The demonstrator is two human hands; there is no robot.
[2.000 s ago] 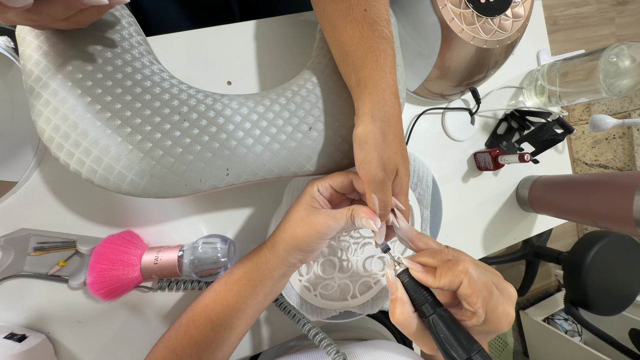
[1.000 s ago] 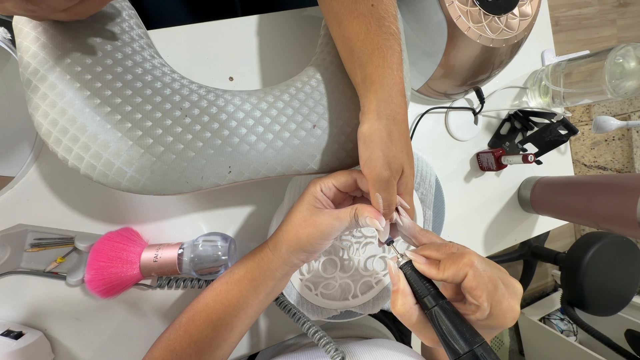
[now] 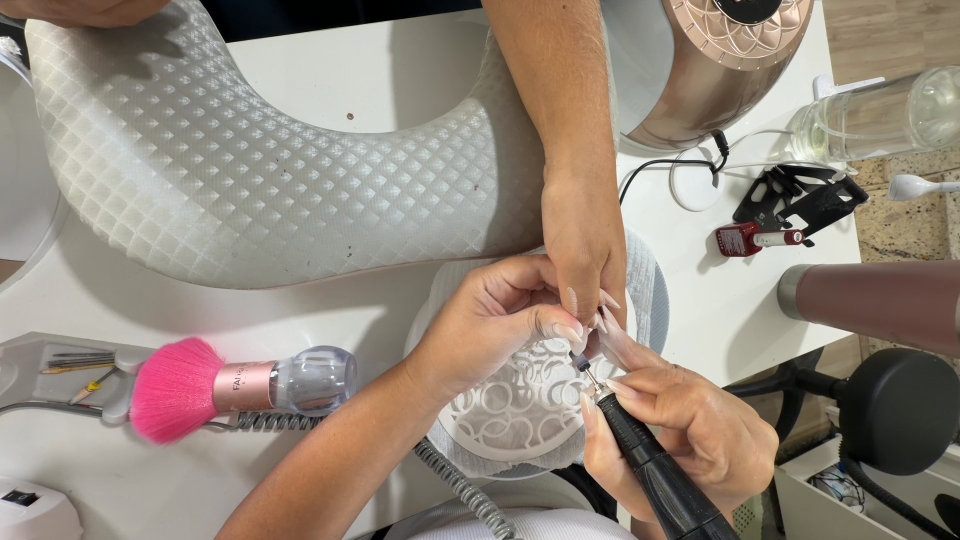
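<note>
My right hand [image 3: 690, 427] grips a black electric nail drill handpiece [image 3: 652, 465], whose dark bit [image 3: 580, 363] is close to a fingertip of another person's hand [image 3: 585, 225]; whether it touches cannot be told. My left hand [image 3: 502, 322] holds that person's finger between thumb and fingers. The person's forearm rests across a grey quilted armrest cushion [image 3: 300, 195]. Beneath the hands lies a round dust collector with a white swirl-patterned grille [image 3: 510, 412]. A grey coiled cord [image 3: 461, 484] runs beside my left forearm.
Left of my forearm are a pink fluffy brush [image 3: 176, 390] and a tray with drill bits [image 3: 82, 364]. On the right stand a rose-gold nail lamp [image 3: 705, 82], a red polish bottle [image 3: 739, 239], a black bracket [image 3: 799, 196], a clear bottle [image 3: 870, 120] and a pink tumbler [image 3: 877, 306].
</note>
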